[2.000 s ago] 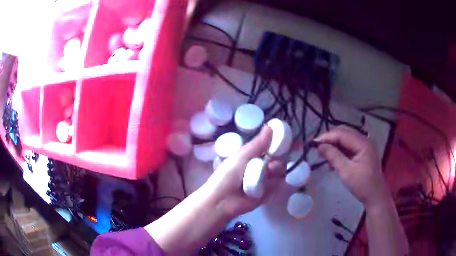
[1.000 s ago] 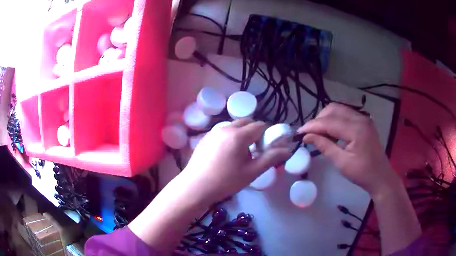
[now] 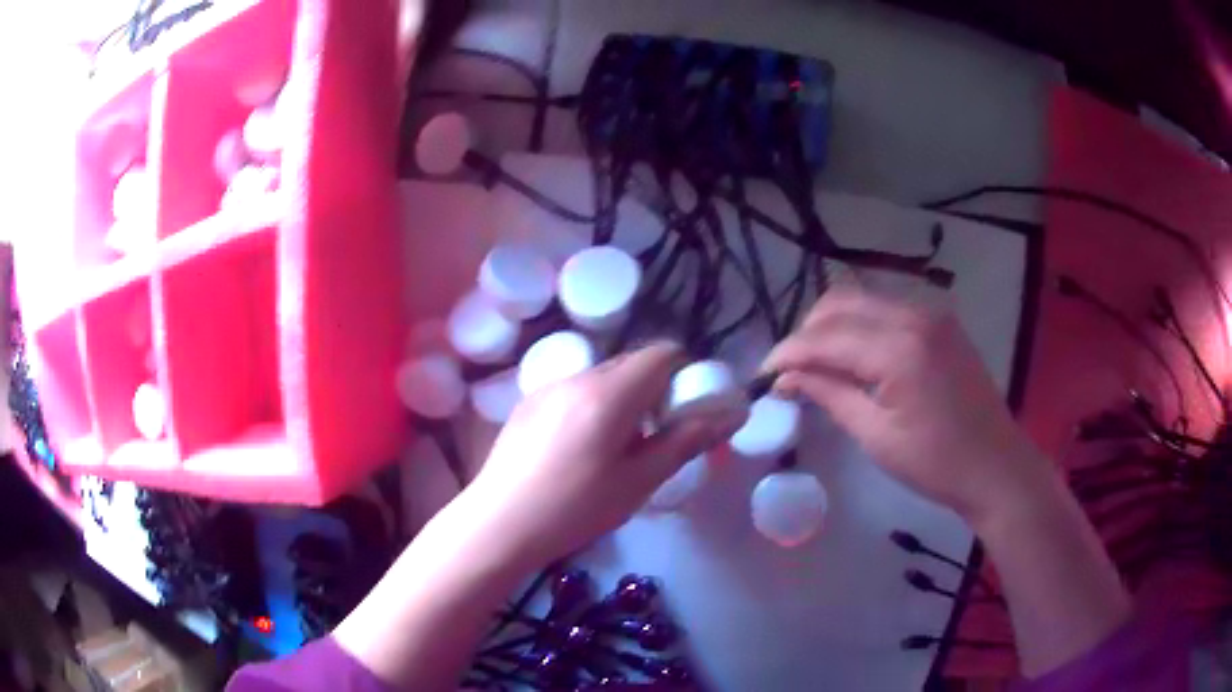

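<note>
My left hand (image 3: 595, 439) holds a round white unit (image 3: 701, 387) between thumb and fingers, near the middle of the white board (image 3: 824, 595). My right hand (image 3: 878, 385) pinches a small dark cable plug (image 3: 761, 387) at the right side of that unit. The two touch or nearly touch; my fingers hide whether the plug is in. Several white units lie around my left hand, among them one at the back (image 3: 600, 284) and one in front (image 3: 789, 507). A second unit seems to be under my left fingers, partly hidden.
A pink-red divided tray (image 3: 358, 270) with white units stands at left. A dark blue multi-port hub (image 3: 797, 115) with many black cables is at the back. Glossy dark round pieces (image 3: 574, 635) lie near me. Loose plugs (image 3: 919, 544) and a red surface (image 3: 1081, 203) are at right.
My left hand has turned from palm-up to back-up around the white unit. My right hand has brought the plug to the unit. The whole scene has shifted left in view. A small red light shows on the hub.
</note>
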